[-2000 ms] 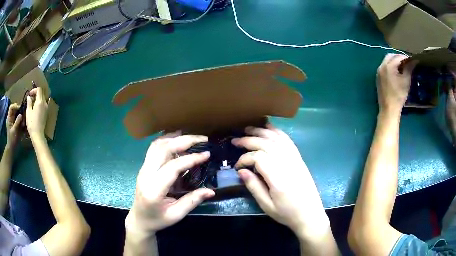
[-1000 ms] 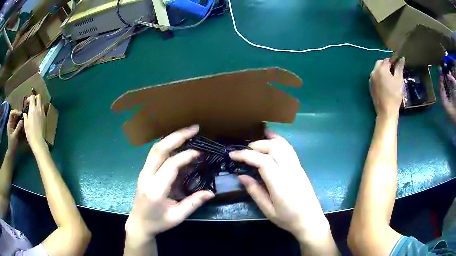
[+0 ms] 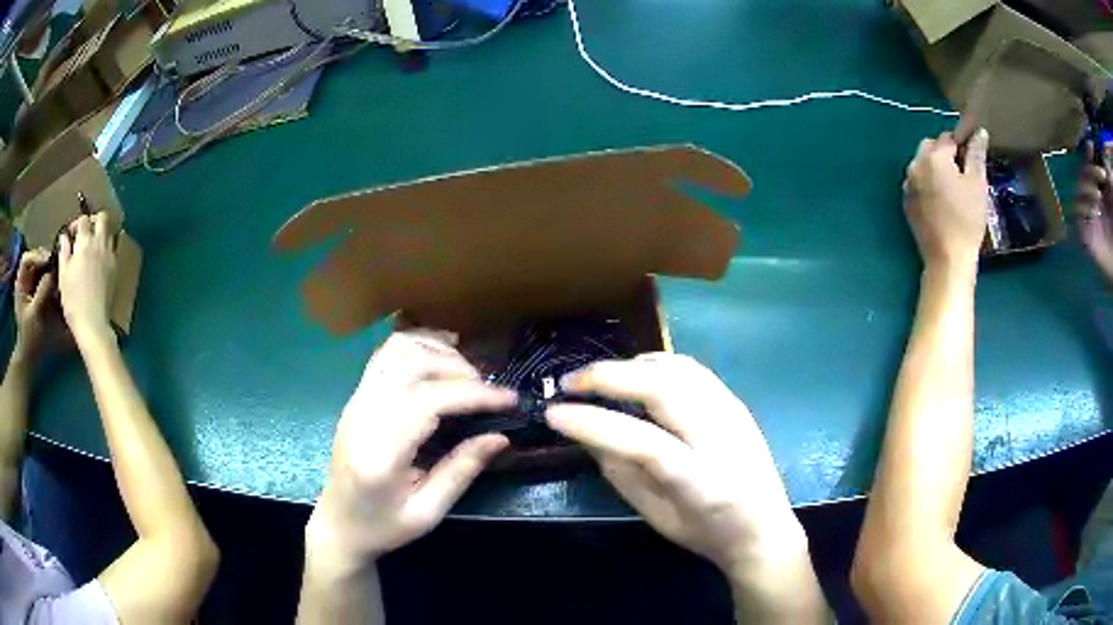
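A small brown cardboard box stands in front of me with its notched lid (image 3: 513,238) raised behind my hands. Black cables (image 3: 555,348) lie in loops inside it. A small pale tip (image 3: 548,387) shows between my hands; I cannot tell if it is a prong or a connector. My left hand (image 3: 421,427) is over the left side of the box, fingers bent towards the centre. My right hand (image 3: 665,446) is over the right side, its fingertips close to the pale tip. Both are slightly blurred, and what they grip is hidden. The grey-blue adapter is not visible.
A person's hands are at a brown box (image 3: 126,287) on the left. Another person holds up a box flap (image 3: 1019,98) on the right. A beige vented instrument (image 3: 244,43) with grey cords is at the back left. A white cord (image 3: 732,106) crosses the green table (image 3: 781,183).
The right hand has moved over the spot where the grey-blue adapter showed. The left fingers have come lower and nearer the centre. More of the box's back right inside shows.
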